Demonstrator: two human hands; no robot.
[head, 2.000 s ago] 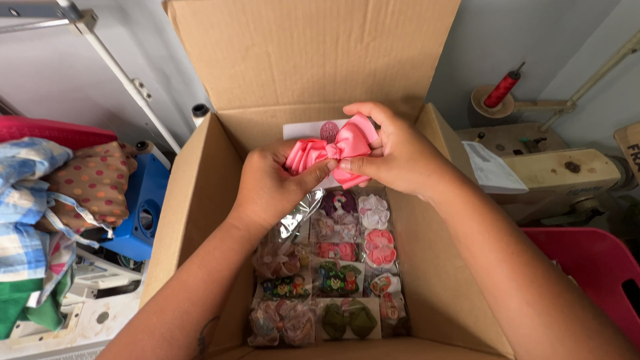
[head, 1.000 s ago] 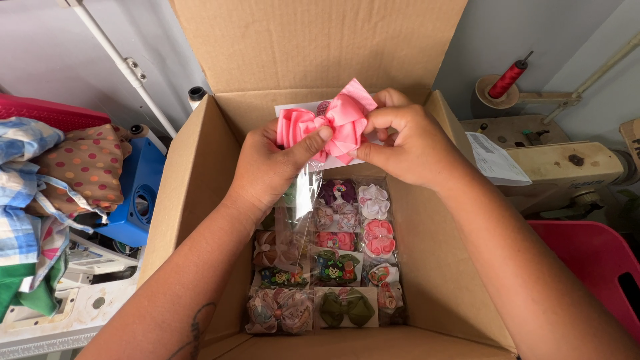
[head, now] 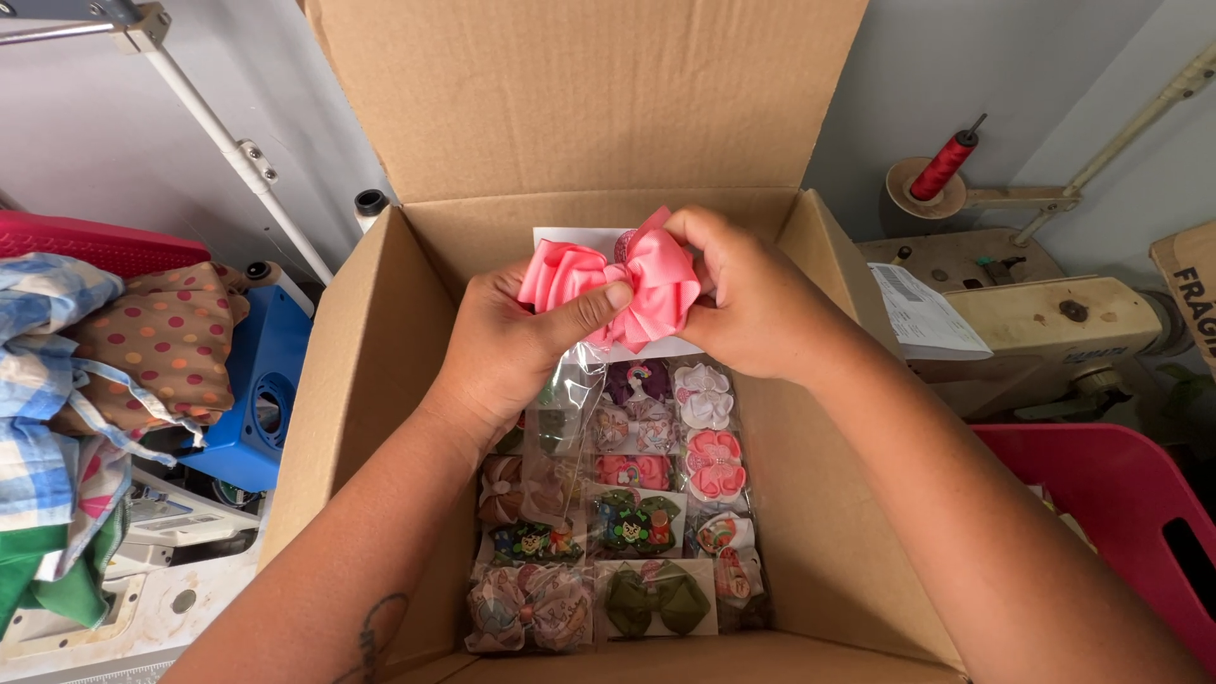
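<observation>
A pink ribbon bow [head: 655, 285] lies against a white card [head: 560, 236] above the open cardboard box [head: 361, 380]. My left hand [head: 522, 332] grips the bow's left loops, its thumb across the centre knot. The fingers of my right hand [head: 731, 285] pinch the bow's right edge; their tips are partly hidden. A clear plastic bag [head: 570, 408] hangs below my left hand. Inside the box lie several packaged bows, among them a green bow [head: 655, 598], a white bow [head: 703, 396] and a coral bow [head: 714, 465].
Folded fabrics [head: 142, 342] and a blue machine part [head: 271, 380] stand at the left. On the right are a sewing machine [head: 1045, 318], a red thread cone [head: 943, 166], a printed paper [head: 921, 313] and a pink plastic bin [head: 1073, 456]. The box's raised flap [head: 589, 95] stands behind.
Two seconds ago both hands held the bow in front of the card, its loops narrower; now the bow lies over the card with its loops fuller. The clear bag hangs lower beneath my left hand.
</observation>
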